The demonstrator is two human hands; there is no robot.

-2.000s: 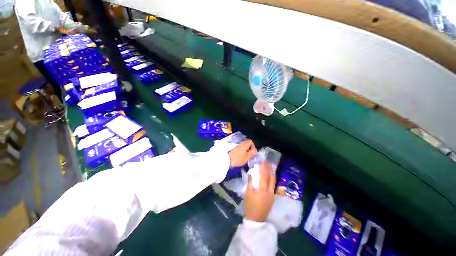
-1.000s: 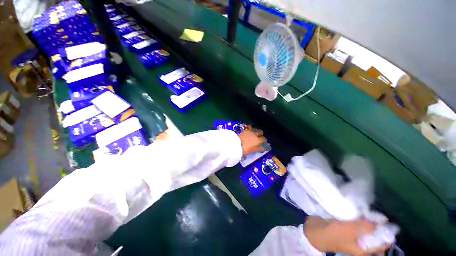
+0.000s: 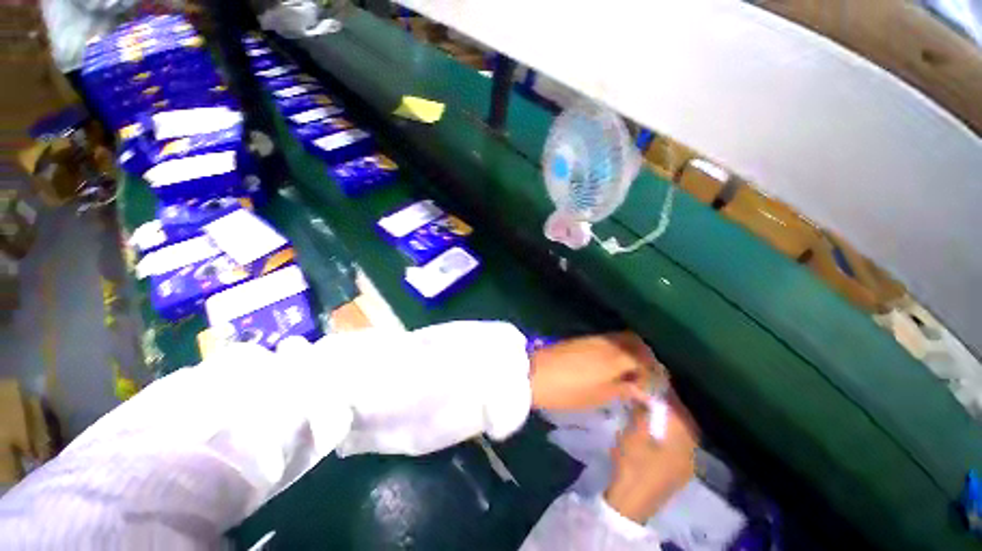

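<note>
My left hand (image 3: 592,371) and my right hand (image 3: 655,457) are close together over the belt at the lower right, fingers bent, with a small whitish piece of plastic bag (image 3: 658,418) between them. More crumpled whitish bag (image 3: 587,439) shows below and around my right hand. A blue box with a white part (image 3: 700,514) lies under and beside my right hand, partly hidden. Another blue box edge shows behind my left wrist. The fingertips are blurred, so the exact hold is unclear.
Open blue boxes (image 3: 442,273) lie on the dark belt further up. More blue boxes (image 3: 258,307) are on the bench at the left, stacked behind. A clip-on fan (image 3: 587,167) and yellow note (image 3: 419,109) are on the far ledge. Worn tape (image 3: 377,301) runs along the bench seam.
My right hand has moved left with the bag, and my left hand has moved right from the boxes to meet it. The boxes up the belt appear nearer and lower in the view.
</note>
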